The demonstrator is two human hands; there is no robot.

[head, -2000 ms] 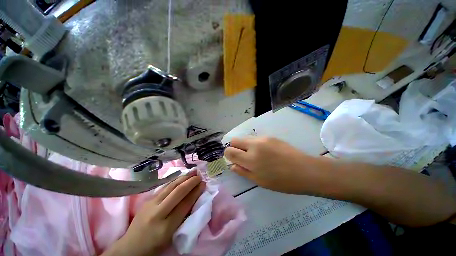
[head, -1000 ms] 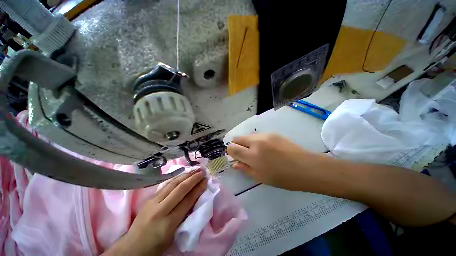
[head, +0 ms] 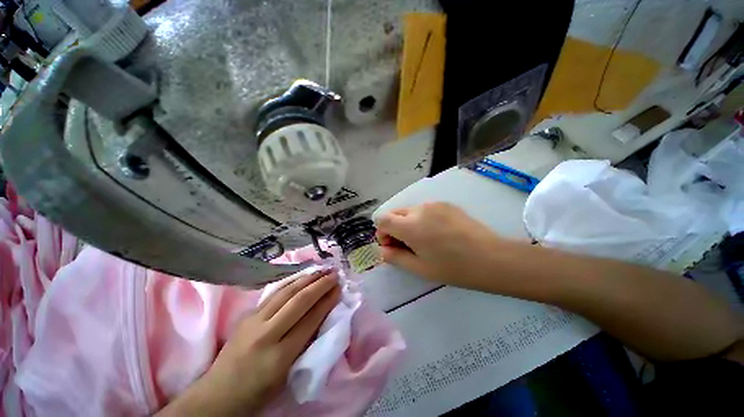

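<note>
The pink garment (head: 196, 318) lies bunched at the left and runs to the presser foot area of the sewing machine (head: 204, 65). A thin white piece (head: 314, 365) lies on it, folded over beside my left hand. My left hand (head: 273, 334) holds the white piece down on the pink cloth, fingers together, fingertips just in front of the foot; the thumb is hidden. My right hand (head: 432, 244) is curled beside the yellowish patch (head: 365, 257), right of the foot. Its fingertips are partly hidden, so I cannot tell whether it holds anything small. The needle tip is not clear.
The white pile (head: 587, 204) lies on the right behind my right forearm. Blue-handled snips (head: 507, 175) lie on the bed behind my right hand. A clear square with a round disc (head: 499, 122) hangs over the bed. A ruler tape (head: 481, 346) runs along the front edge.
The machine head appears farther right and slightly higher in view, as the camera view shifts. My right hand has moved slightly up and is more curled. My left hand stays on the cloth.
</note>
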